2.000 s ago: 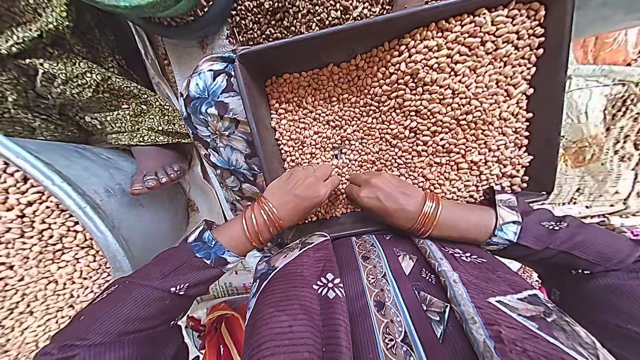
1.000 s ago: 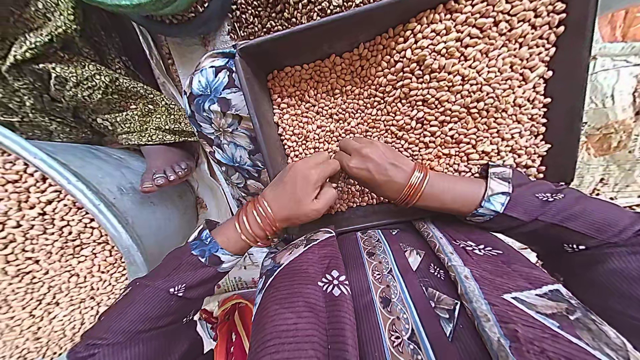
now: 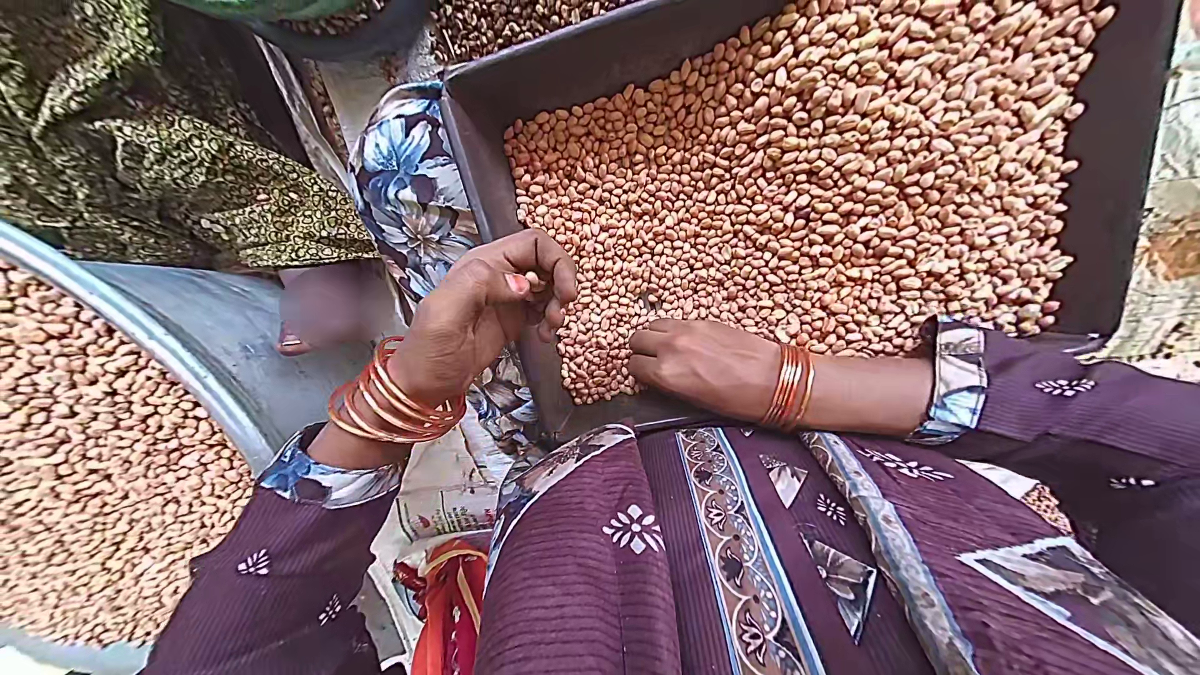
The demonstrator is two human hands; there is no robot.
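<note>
A dark rectangular tray [image 3: 1116, 178] full of shelled peanuts [image 3: 806, 187] rests at my lap. My left hand [image 3: 487, 309] is raised over the tray's left edge, fingers curled in, with a small pale piece, seemingly a peanut, between thumb and fingers. My right hand [image 3: 703, 366] lies low on the peanuts near the tray's front wall, fingers bent down; whatever its fingertips touch is hidden. A small dark bit [image 3: 649, 300] shows among the peanuts just above the right hand. Both wrists wear orange bangles.
A large metal basin [image 3: 216, 384] heaped with peanuts stands at the left. Beyond it are a person's patterned garment [image 3: 187, 169] and a blurred foot. Darker nuts or seeds [image 3: 516, 23] lie behind the tray. A red cloth [image 3: 450, 600] is beside my lap.
My hands were close together over the peanuts; the left hand has moved left and up to the tray's edge. The right hand stays low over the peanuts.
</note>
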